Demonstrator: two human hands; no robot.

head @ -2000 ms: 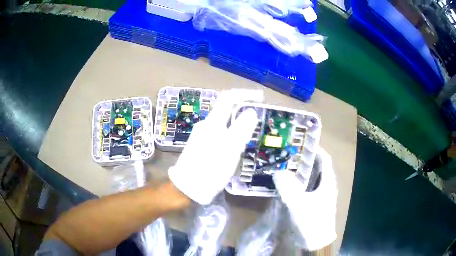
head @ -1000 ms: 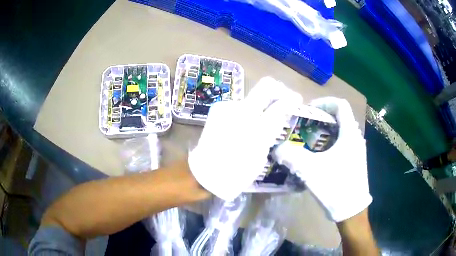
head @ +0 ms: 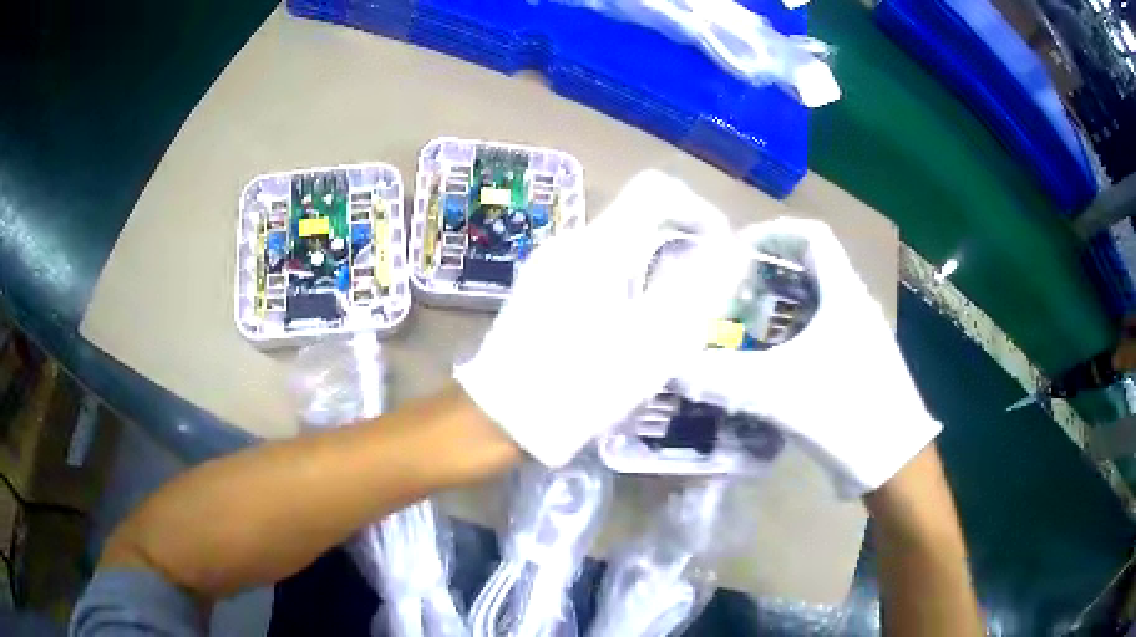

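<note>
A white open socket housing (head: 648,451) lies on the cardboard mat in front of me, largely covered by my gloved hands. Its yellow transformer and black part show between and below them. My left hand (head: 598,326) covers its left and upper side, fingers bent over it. My right hand (head: 816,361) is curled on its right side, fingertips inside the housing. What the fingertips grip is hidden. Two more open housings with green boards lie to the left, one at far left (head: 324,255) and one beside it (head: 496,222).
Bagged white power cords (head: 542,548) trail toward me at the front edge of the cardboard mat (head: 187,280). A stack of blue corrugated sheets (head: 623,93) with a bagged cord on top lies behind. A green conveyor (head: 897,156) and another person's hand with a tool are at right.
Over two seconds, the right hand has moved from the housing's lower right up over its right side, and the left hand covers more of it. The housing looks flatter than one second ago.
</note>
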